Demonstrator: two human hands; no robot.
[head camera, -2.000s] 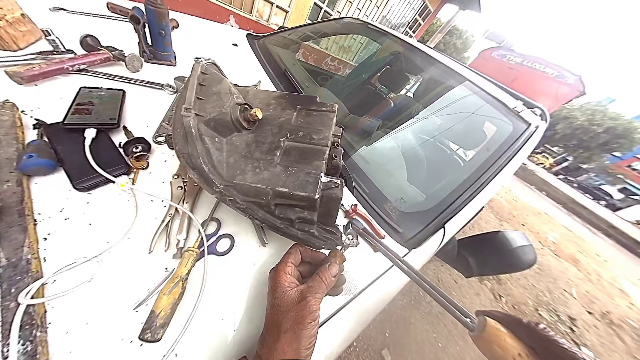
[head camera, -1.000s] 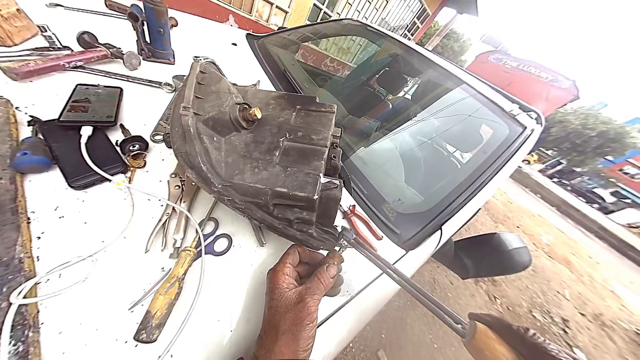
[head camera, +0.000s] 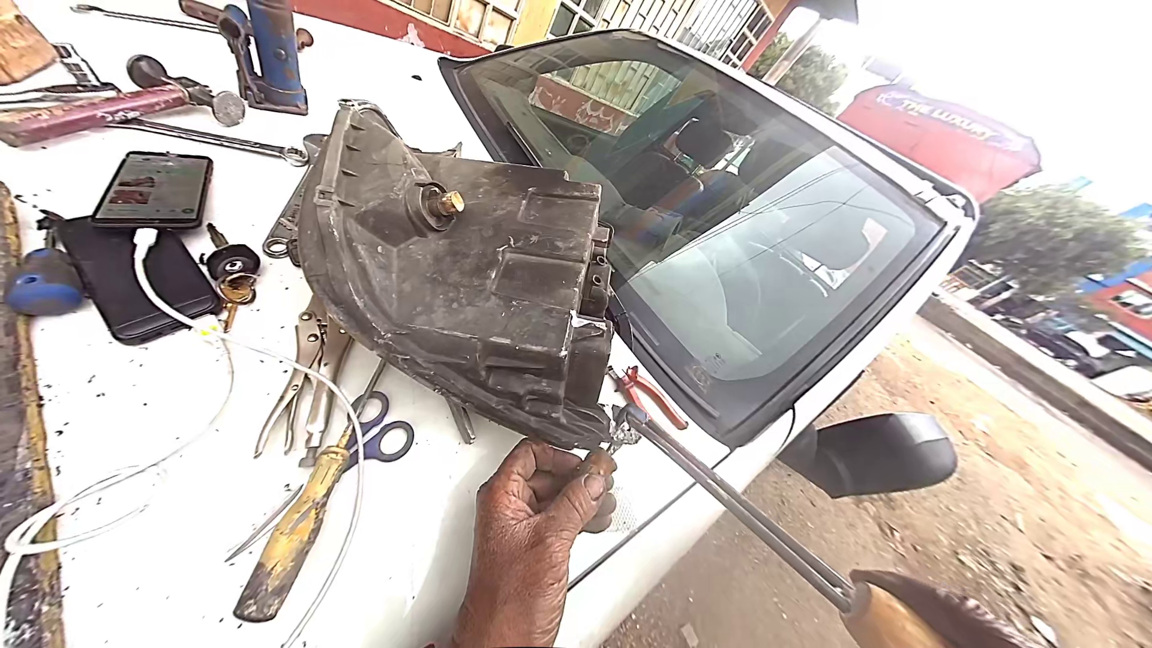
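Note:
A black plastic headlight housing lies back side up on a white car's hood. My left hand pinches a small piece between thumb and fingers at the housing's lower right corner; what the piece is cannot be made out. My right hand, partly cut off at the lower right, grips the wooden handle of a tool with a long metal shaft. The tool's tip meets a small silvery, crumpled-looking bit just above my left fingertips. Red-handled pliers rest beside the tip.
Locking pliers, blue-handled scissors, a yellow-handled screwdriver and a white cable lie left of the housing. Farther off are a phone, keys, a hammer and a blue bottle jack. The windshield rises behind.

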